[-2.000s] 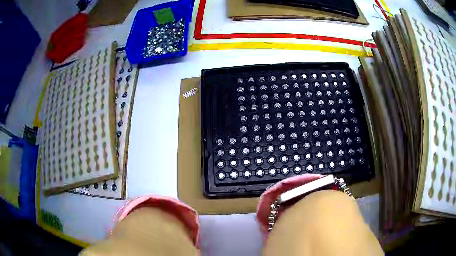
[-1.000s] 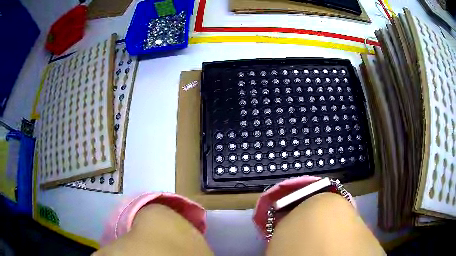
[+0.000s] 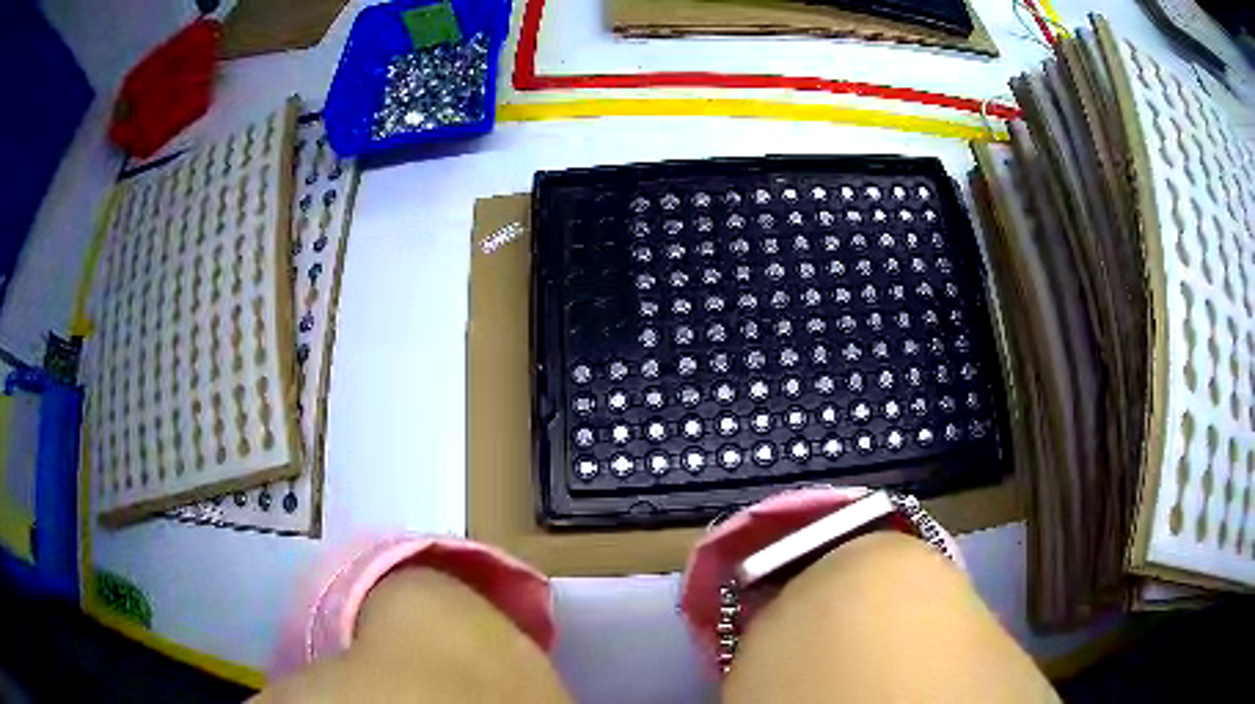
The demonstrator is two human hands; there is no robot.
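Note:
A black blister tray (image 3: 551, 358) lies on a brown cardboard sheet (image 3: 498, 413). Small silver round parts (image 3: 764, 424) fill most of its pockets; a block at the upper left holds none. My left hand (image 3: 512, 580) shows only as a pink glove cuff beyond the forearm, below the tray's left front corner. My right hand (image 3: 716, 561) also shows as a pink cuff, with a chain bracelet at the wrist, at the tray's front edge. The fingers of both hands are hidden.
A foam tray (image 3: 207, 316) lies over a filled foam tray (image 3: 306, 296) at left. A blue bin (image 3: 346, 110) holds loose silver parts. A red item (image 3: 165, 94) is far left. A tall stack of foam trays (image 3: 1067, 344) borders the right. More cardboard (image 3: 771, 25) lies behind.
The view has shifted slightly, so the bench items now appear a little farther left and higher. The arms look nearly the same, and no tray pocket has visibly changed.

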